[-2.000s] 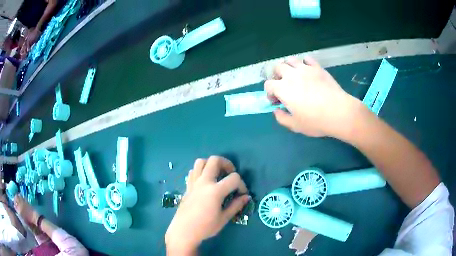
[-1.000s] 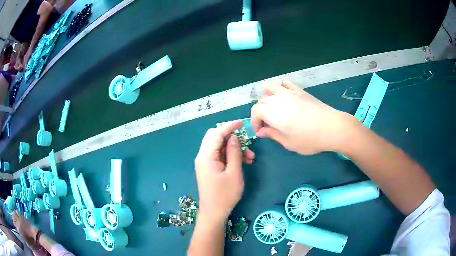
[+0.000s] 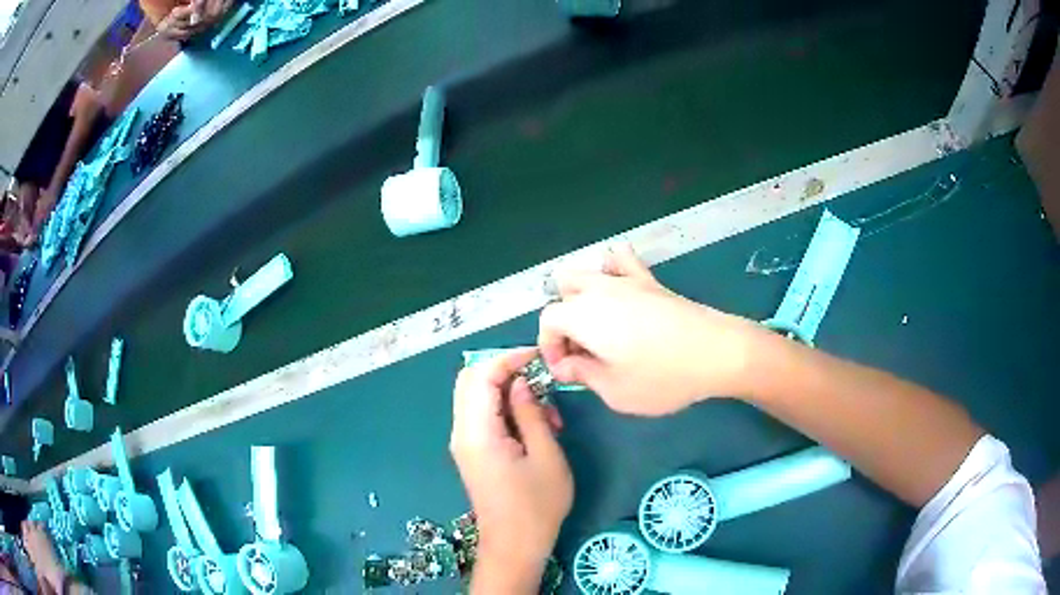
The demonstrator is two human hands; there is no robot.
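Observation:
My left hand [image 3: 511,465] holds a small green and silver circuit board [image 3: 537,374] between thumb and fingertips. My right hand [image 3: 639,337] meets it from the right, its fingertips pinched at the board's edge and partly hiding it. A turquoise handle shell [image 3: 486,356] lies behind and under the fingers, mostly hidden. A pile of loose circuit boards [image 3: 424,556] lies on the bench by my left wrist, partly behind it.
Two spoked fans [image 3: 679,511] lie at lower right. An open turquoise handle [image 3: 819,273] lies beyond my right forearm. Waiting fan bodies [image 3: 273,567] stand at lower left. Fan bodies [image 3: 421,200] lie on the belt beyond the pale metal strip [image 3: 756,209]. People's hands [image 3: 198,18] show at upper left.
My left hand has left the board pile and come up to my right hand with a board. My right hand has moved from the shell's end to the board. Belt fans have shifted left.

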